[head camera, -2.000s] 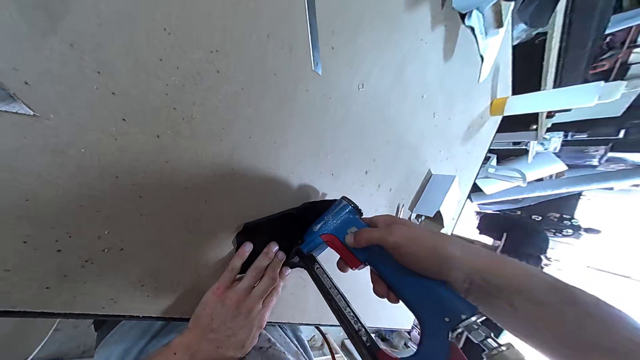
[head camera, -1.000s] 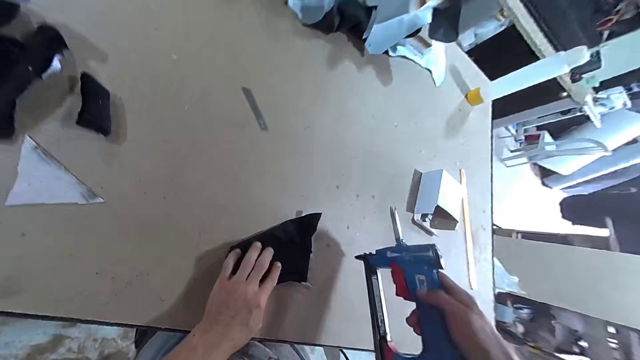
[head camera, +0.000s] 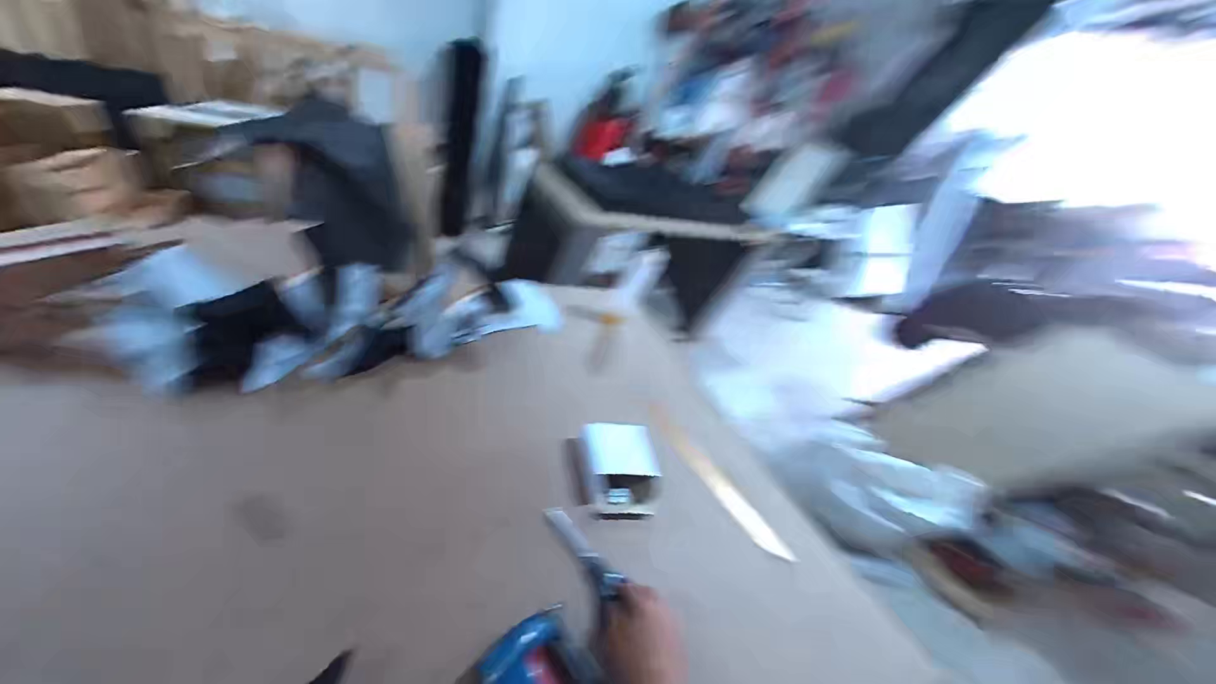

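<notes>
The view is blurred. My right hand (head camera: 644, 635) is at the bottom edge, closed around the dark handle of a flat-bladed hand tool (head camera: 575, 541), whose pale metal blade points up and left over the table. Just left of the hand is the blue and red pneumatic stapler (head camera: 522, 651), cut off by the frame; whether it rests on the table cannot be told. A tip of black material (head camera: 332, 669) shows farther left at the bottom edge. My left hand is out of view. Beyond the blade stands a small white open box (head camera: 619, 465) with something inside.
A flat wooden strip (head camera: 727, 489) lies near the right edge of the table (head camera: 380, 475). Black and pale fabric scraps (head camera: 256, 328) are heaped along the far left. Near the far corner is a yellow-capped item (head camera: 608, 320). A person (head camera: 342, 180) bends beyond the scraps.
My right hand has let go of the blue stapler and taken hold of the flat-bladed tool. The view has swung up and right, and my left hand has left it.
</notes>
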